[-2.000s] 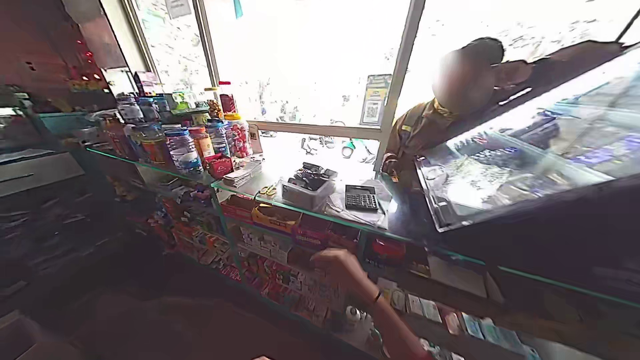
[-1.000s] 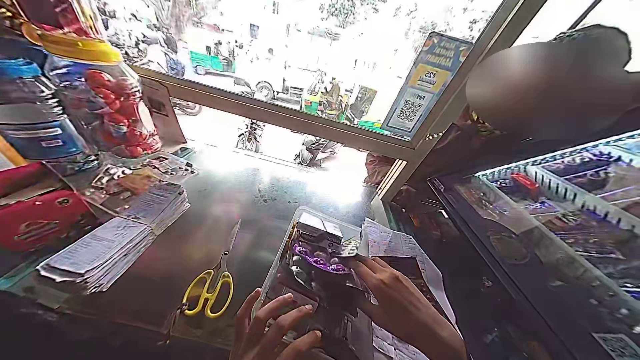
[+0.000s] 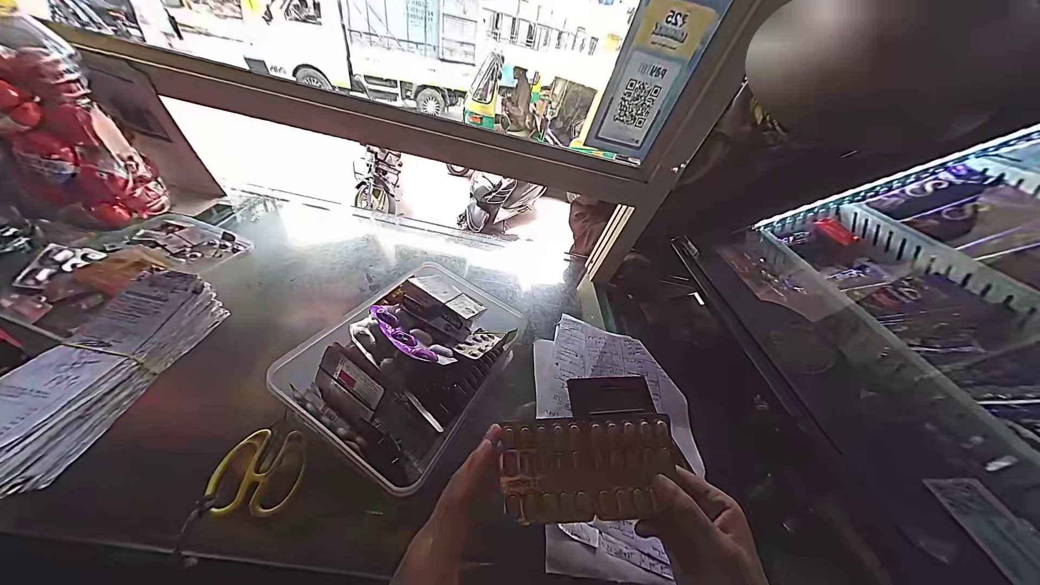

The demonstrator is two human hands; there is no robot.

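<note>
A blister pack of capsules point(image 3: 581, 471) is held up between my two hands, over papers bearing handwriting point(image 3: 605, 357). My left hand point(image 3: 459, 512) grips its left edge, and my right hand point(image 3: 703, 520) pinches its lower right corner. Behind the pack, a dark flat item point(image 3: 611, 396) shows; whether it is a calculator or a box I cannot tell. Left of the pack stands a clear plastic tub point(image 3: 284, 370) filled with small boxes, a purple blister strip point(image 3: 404, 335) and other packs. Scissors with yellow handles point(image 3: 256, 474) lie on the counter, left of the tub.
A banded stack of papers point(image 3: 97, 382) and a jar of red items point(image 3: 73, 138) are at the left. A glass display case point(image 3: 829, 325) with plastic baskets fills the right side. A window frame point(image 3: 366, 134) borders the glass counter point(image 3: 325, 260); a person stands at upper right.
A second ago both hands were at the tub; now they hold the blister pack to its right. Two seconds ago the view was farther back, with one hand reaching toward the shelves.
</note>
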